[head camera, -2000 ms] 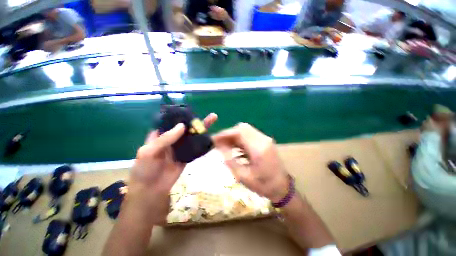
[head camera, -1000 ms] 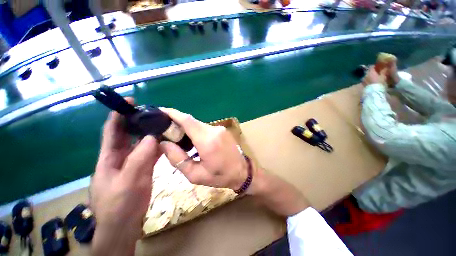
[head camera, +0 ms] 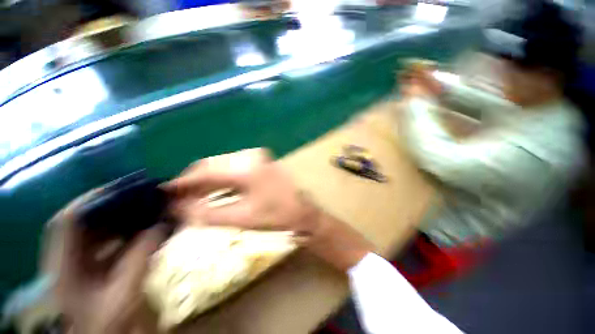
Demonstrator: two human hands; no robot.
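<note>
The frame is strongly blurred. My left hand (head camera: 98, 267) is at the lower left, shut on a black unit (head camera: 124, 205). My right hand (head camera: 241, 189) is beside the unit's right side, its fingertips at or touching it. A small pale piece (head camera: 222, 197) shows at the right hand's fingers; whether it is held cannot be told. Loose cream pieces (head camera: 209, 267) lie in a heap below the right hand; the tray's edges are mostly hidden or blurred.
A pair of black units (head camera: 359, 163) lies on the brown cardboard (head camera: 326, 202) at right. A neighbouring person in a pale green sleeve (head camera: 470, 153) sits at the right. The green conveyor belt (head camera: 215, 124) with a metal rail runs behind. Something red (head camera: 437, 261) is at lower right.
The view has swung right, so the pair of units and the neighbour appear further left. The black unit is now lower and further left in view, still in my left hand. The left-side units are largely out of view.
</note>
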